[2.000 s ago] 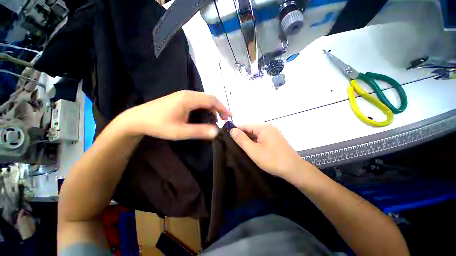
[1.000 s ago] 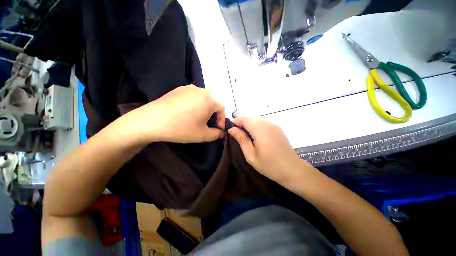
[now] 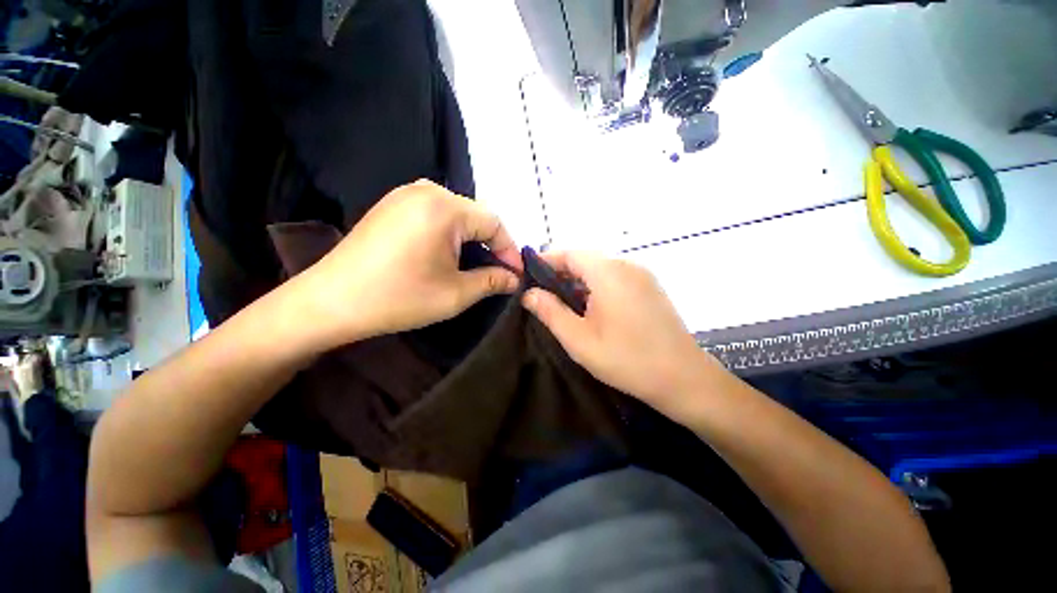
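Note:
A black garment body (image 3: 359, 116) hangs over the table's left part, with a dark brown lining (image 3: 464, 405) below my hands. My left hand (image 3: 429, 261) pinches the garment's dark edge between thumb and fingers. My right hand (image 3: 597, 313) pinches the same edge just beside it, with a small dark fold standing up between the fingertips. The fingertips hide part of the edge. The hands are at the front edge of the white table, nearer to me than the presser foot (image 3: 626, 116).
Scissors (image 3: 881, 127) with yellow and green handles lie on the white table (image 3: 742, 197) at right. The machine head (image 3: 765, 29) is above. A ruler strip (image 3: 858, 336) lines the front edge. A cardboard box (image 3: 359, 521) with a dark flat object (image 3: 412, 533) is below.
Both hands have closed on the garment edge, where my left fingers were apart before. The brown lining now spreads wider to the left. The view has shifted, moving the scissors and machine up and right.

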